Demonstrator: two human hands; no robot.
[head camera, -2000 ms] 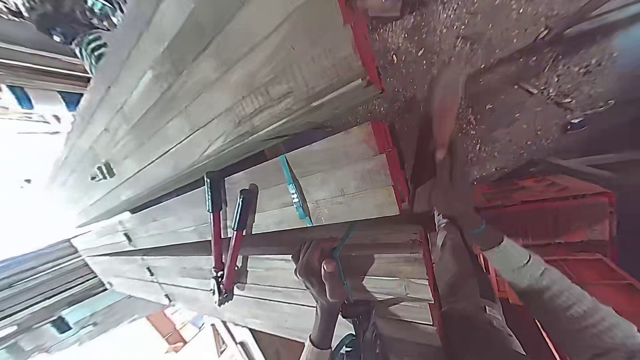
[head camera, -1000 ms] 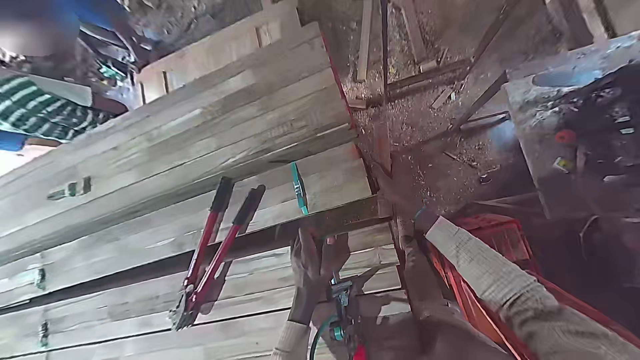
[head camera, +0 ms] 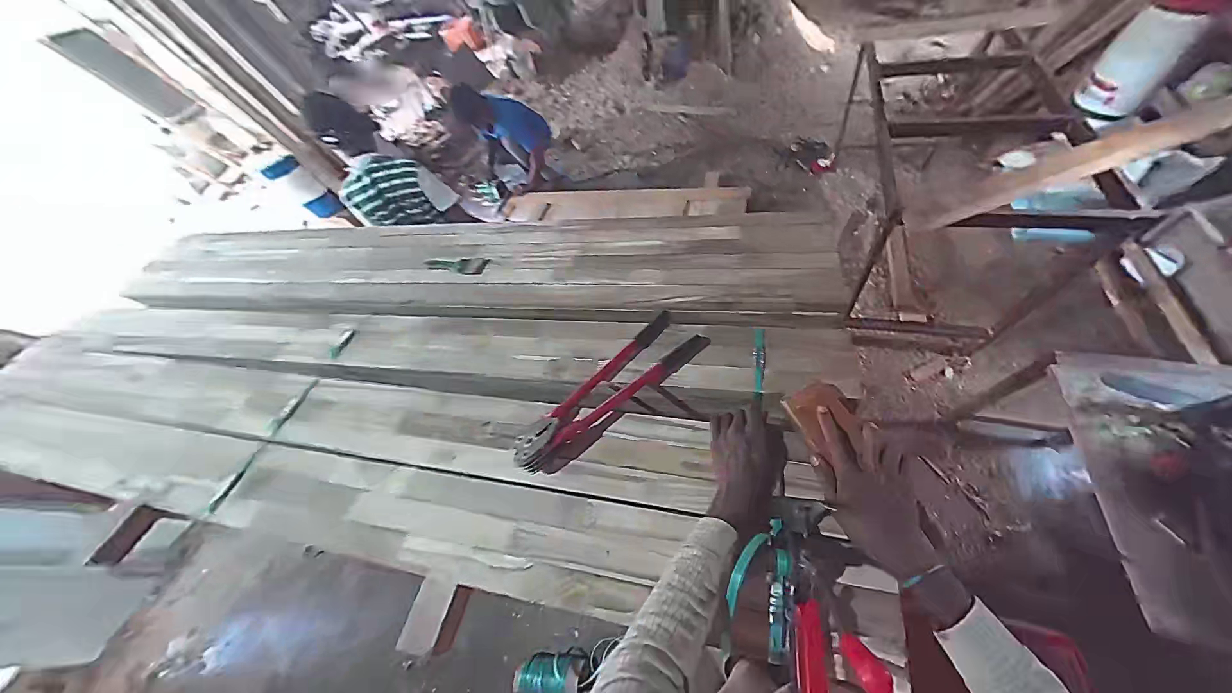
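Observation:
My left hand lies over the green strap at the right end of the stacked wooden planks; whether its fingers grip the strap is unclear. Beside it, my right hand holds an orange-brown piece, perhaps wood, at the planks' end. Just below my hands sits a strapping tool with red handles, with a loop of green strap at its left. Red bolt cutters with black grips rest on the planks to the left of my hands.
Two people, one in a striped top and one in a blue shirt, are beyond the stack. Another plank stack lies behind. A wooden frame and a board stand at right. A green strap coil is at the bottom.
The view has swung, now showing more of the workshop. My right hand has come in beside my left, with the orange-brown piece in it. The bolt cutters still lie on the planks.

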